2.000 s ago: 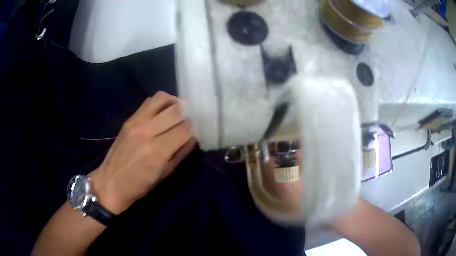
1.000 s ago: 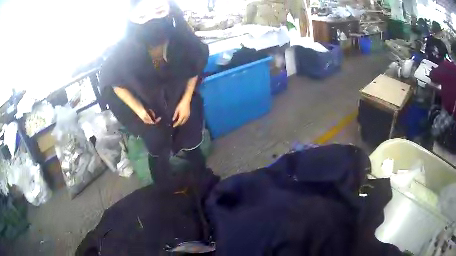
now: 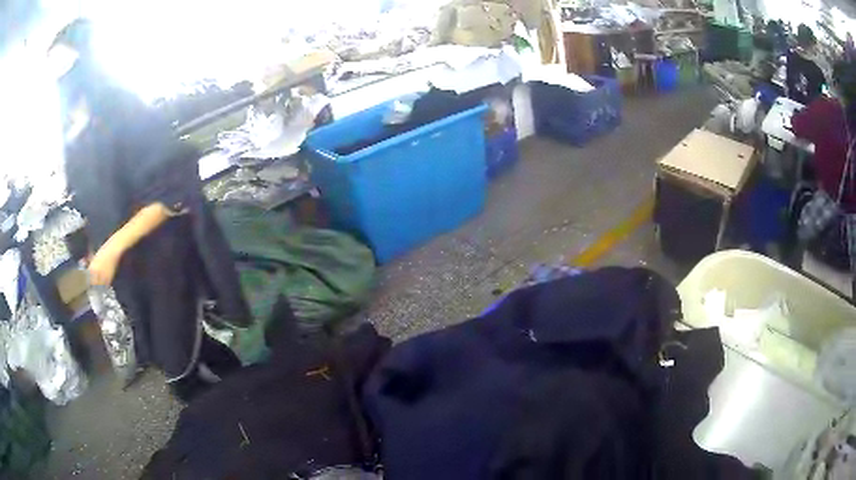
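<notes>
A heap of black to navy heavy cloth garments (image 3: 526, 384) lies nearest in front of me, across the bottom of the view. The left part looks black, with short orange-yellow thread ends on it. The right part looks navy, with a small pale patch near its right edge. Neither of my hands is in the picture. The sewing machine is not in view.
A person in dark clothes (image 3: 141, 206) stands at the left. Behind the heap are a green sack (image 3: 305, 272), a blue bin (image 3: 404, 183) and a yellow floor line (image 3: 610, 239). A box-like stand (image 3: 706, 164) and a cream tub (image 3: 770, 403) stand at the right. Another person shows far right.
The view has swung from the sewing machine and my hands to the floor and garment heap. Since the middle frame, the person has moved left and turned, uncovering the green sack.
</notes>
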